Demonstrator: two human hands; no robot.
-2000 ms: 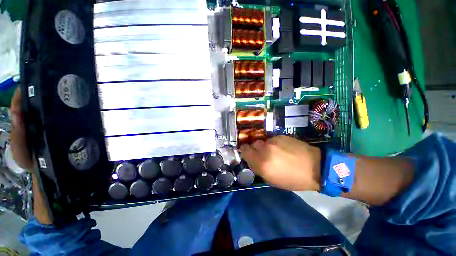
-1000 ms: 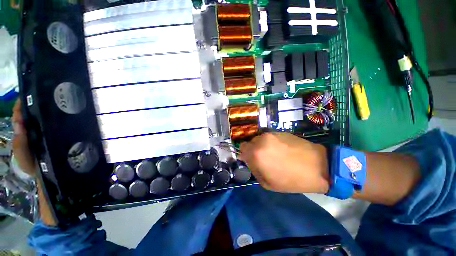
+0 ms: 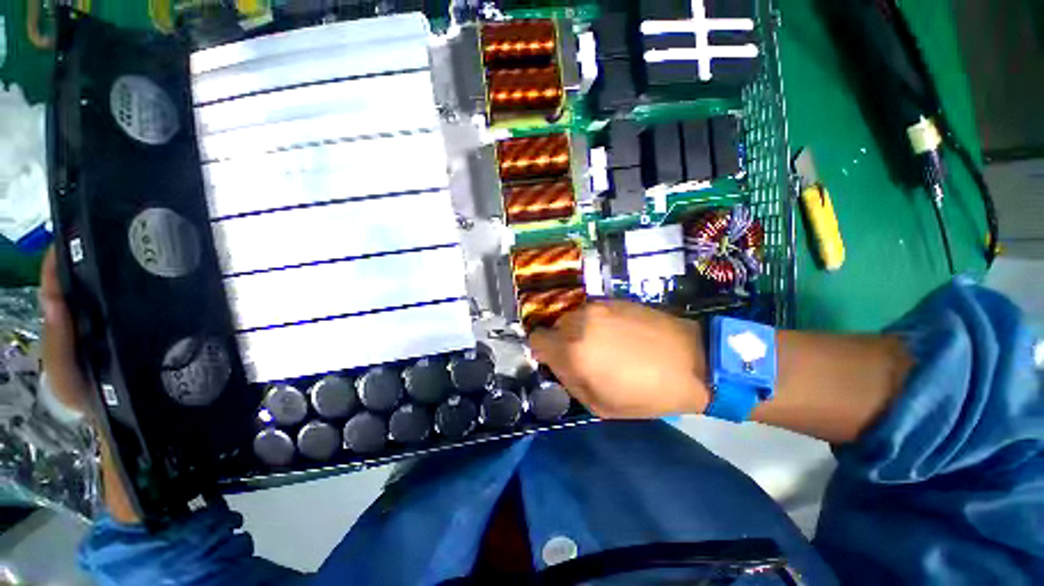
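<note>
The power module [image 3: 343, 206] lies in front of me, its fan panel [image 3: 143, 263] at the left and its copper-wound blocks [image 3: 536, 172] in a column right of the silver bars. My left hand [image 3: 63, 343] grips the outer left side of the module; its fingers are partly hidden behind the panel. My right hand [image 3: 618, 357], with a blue wrist strap [image 3: 742, 353], is at the lower end of the nearest copper block, above the right end of the black capacitors [image 3: 427, 381]. Its fingertips are pinched together; whether they hold a small part is hidden.
Right of the module, a yellow utility knife [image 3: 821, 227] and a black electric screwdriver [image 3: 899, 92] with its cable lie on the green mat [image 3: 870, 286]. A crinkled clear bag [image 3: 46, 424] is at the left, below white sheets [image 3: 21, 149]. Other boards show at the top left.
The module has shifted slightly left in the picture and its top left corner now shows. My right hand has moved a little left with it, staying by the nearest copper block.
</note>
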